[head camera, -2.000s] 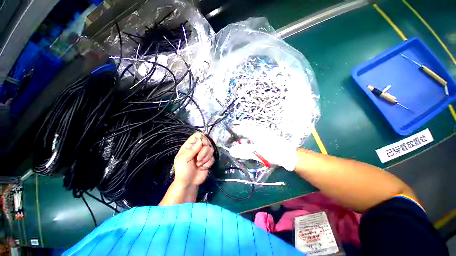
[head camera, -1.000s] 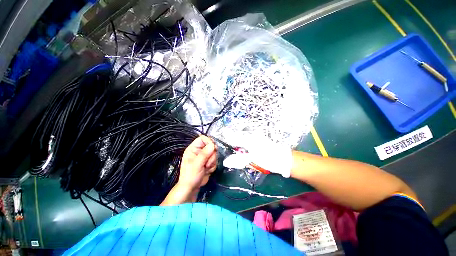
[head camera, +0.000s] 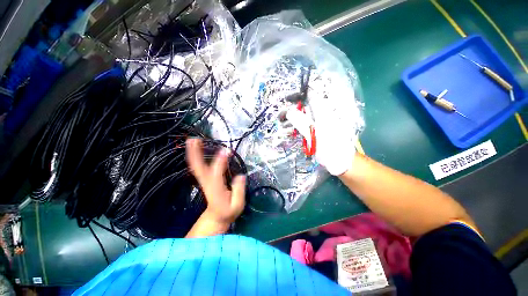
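Note:
Black coiled cables (head camera: 156, 173) lie in a pile on the left, with shiny clear bands around some coils. My bare left hand (head camera: 215, 179) is over their right side, blurred, fingers spread, holding nothing that I can see. My right hand (head camera: 330, 130), in a white glove, is over the open clear bag (head camera: 341, 63) of small white pieces (head camera: 278, 87). It holds scissors (head camera: 308, 139) with red handles; their dark blades point up and away from me. Thin black cable ends (head camera: 249, 130) reach over the bag's left edge.
A second clear bag (head camera: 223, 17) with black and white-tipped pieces lies behind the coils. A blue tray (head camera: 457, 130) with two needle-like tools is on the right, with a white label (head camera: 463, 160) beside it. Pink cloth (head camera: 396, 237) and a printed card (head camera: 362, 265) are at the bench edge.
My left hand has opened from its pinch on the cable ends. My right hand has moved up and away from me over the bag with the scissors, apart from my left hand.

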